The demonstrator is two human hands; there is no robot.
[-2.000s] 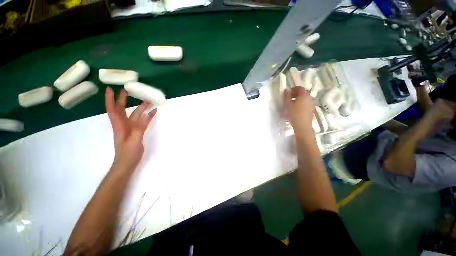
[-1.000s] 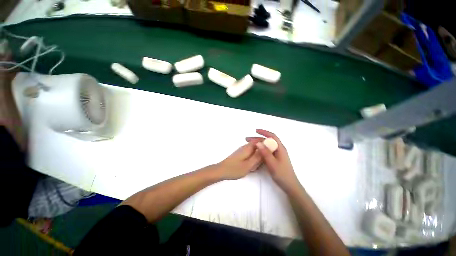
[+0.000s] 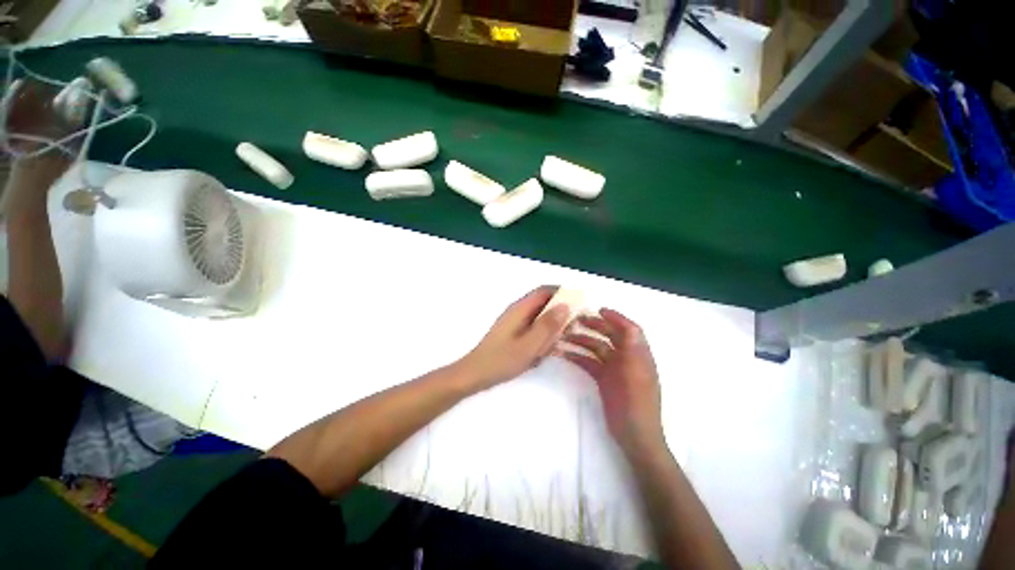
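Observation:
A cream plastic housing (image 3: 571, 298) is held above the white bench (image 3: 390, 278), mostly hidden by my fingers. My left hand (image 3: 521, 340) grips it from the left. My right hand (image 3: 621, 359) is just right of it with fingers curled and apart; whether a fingertip touches the housing is hard to tell. More white housings (image 3: 513, 204) lie scattered on the green conveyor belt (image 3: 668, 212) beyond the bench. A pile of housings (image 3: 879, 484) lies on clear plastic at the right.
A white fan (image 3: 167, 234) with a cable stands at left, beside another person's arm (image 3: 36, 239). A grey metal post (image 3: 890, 292) crosses the right side. Cardboard boxes (image 3: 501, 61) and a blue crate (image 3: 968, 156) are beyond the belt.
Both hands came together in front of me from the belt and the pile. Since one second ago, my right hand has opened a little and shifted right. The view has swung left since the first frame.

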